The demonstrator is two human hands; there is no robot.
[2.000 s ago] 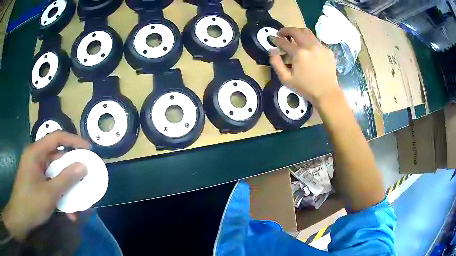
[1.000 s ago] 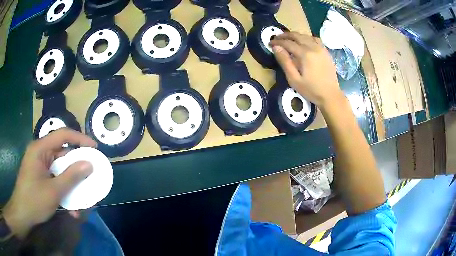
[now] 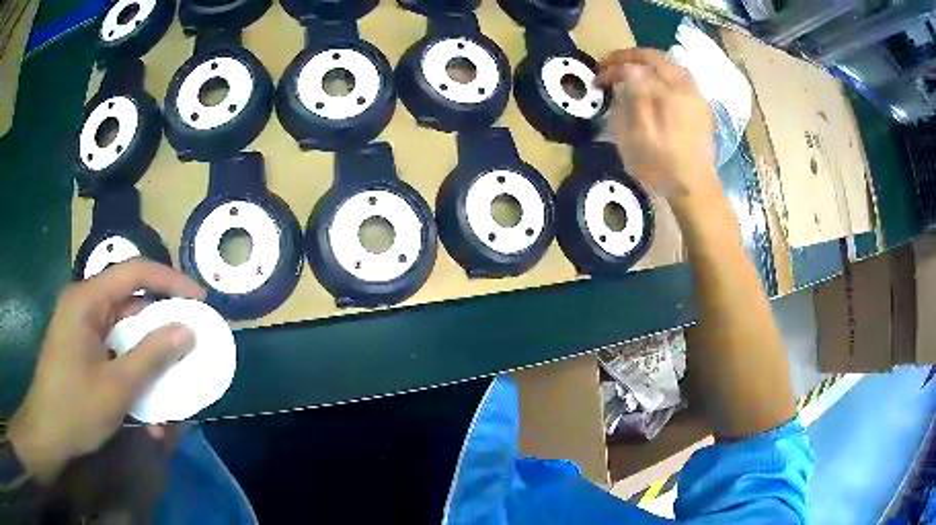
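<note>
My left hand (image 3: 87, 359) holds a white ring pad (image 3: 195, 369), seen at the lower left with my thumb on its face; whether it is a stack I cannot tell. My right hand (image 3: 662, 123) is blurred, beside the right housing (image 3: 534, 97) of the second row, fingertips near its white pad (image 3: 575, 86). I cannot see anything held in it. Black housings lie in rows on a cardboard sheet (image 3: 293, 169). Those in the two nearer rows have white pads with a centre hole and small holes. The nearest left housing is partly hidden by my left hand.
A clear bag of white pads (image 3: 713, 87) lies right of the layout, partly behind my right hand. Flattened cardboard (image 3: 811, 154) lies at the bench's right end. An open carton (image 3: 559, 410) with crumpled clear bags (image 3: 647, 379) stands below the bench edge (image 3: 431, 349). More cartons (image 3: 857, 313) stand at right.
My right hand has moved right, off the second-row right housing, so its white pad now shows more fully. My left hand still holds the white pad. The view has shifted slightly.
</note>
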